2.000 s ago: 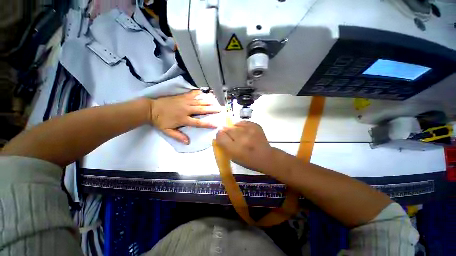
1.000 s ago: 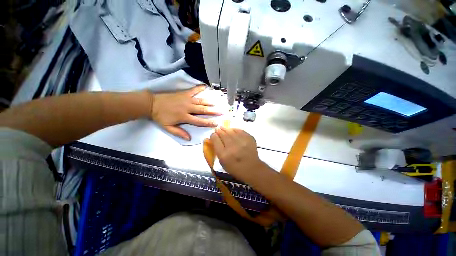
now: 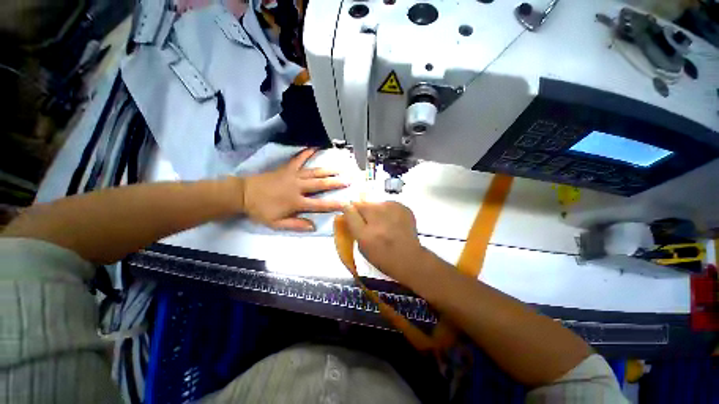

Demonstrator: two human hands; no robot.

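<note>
My left hand (image 3: 288, 193) lies flat with fingers spread on a light grey garment panel (image 3: 264, 159), left of the needle. My right hand (image 3: 384, 230) pinches the orange tape (image 3: 483, 225) just in front of the presser foot (image 3: 370, 170). The tape loops down from my fingers over the table's front edge, passes under my right forearm and comes back up onto the table at right. The needle area of the white sewing machine (image 3: 489, 59) is washed out by its light, so the tape's end there cannot be made out.
Grey pieces with black trim (image 3: 201, 55) lie behind my left arm, and a layered stack (image 3: 102, 146) is at left. The control panel (image 3: 583, 146) glows at right. Yellow-handled snips (image 3: 679, 253) and a red item (image 3: 704, 298) lie far right. A ruler strip (image 3: 292, 290) lines the front edge; a blue basket (image 3: 169, 347) is below.
The camera view has shifted and tilted. The grey panel shows less in front of my left hand, having moved in toward the needle. Both hands keep their places near the needle, the right still pinching the tape.
</note>
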